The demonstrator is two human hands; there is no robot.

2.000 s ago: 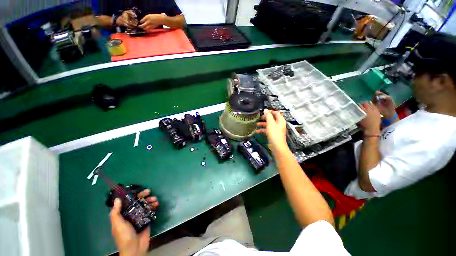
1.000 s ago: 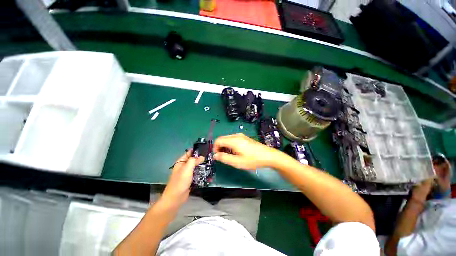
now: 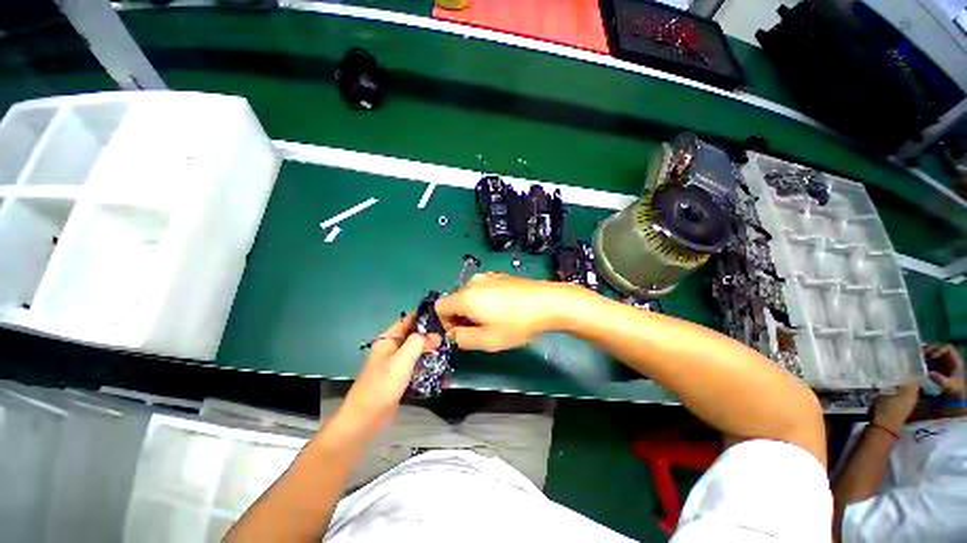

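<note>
A part-assembled black camera body (image 3: 429, 373) with silvery detail is held above the bench's near edge. My left hand (image 3: 390, 361) grips it from the left side. My right hand (image 3: 482, 313) has its bent fingers at the upper right of the body; whether they hold a small part is hidden. A thin dark lead wire (image 3: 468, 269) sticks up from the body past my right fingers. Several black camera units (image 3: 535, 220) stand on the bench beyond my right hand, one partly hidden by my forearm.
White divided bin (image 3: 180, 228) at left, more bins (image 3: 201, 488) below it. Cream-green motor-like machine (image 3: 636, 249) and clear blister tray (image 3: 843, 281) at right. White strips (image 3: 349, 213) lie on the bench. Black unit (image 3: 358, 81) on the far strip. Red stool (image 3: 670, 467) below; another person's hands (image 3: 907, 398) far right.
From two seconds ago, my right hand has come back from beside the machine to the camera body. Since one second ago, both hands stay at the body, with my right forearm now covering more of the nearest unit.
</note>
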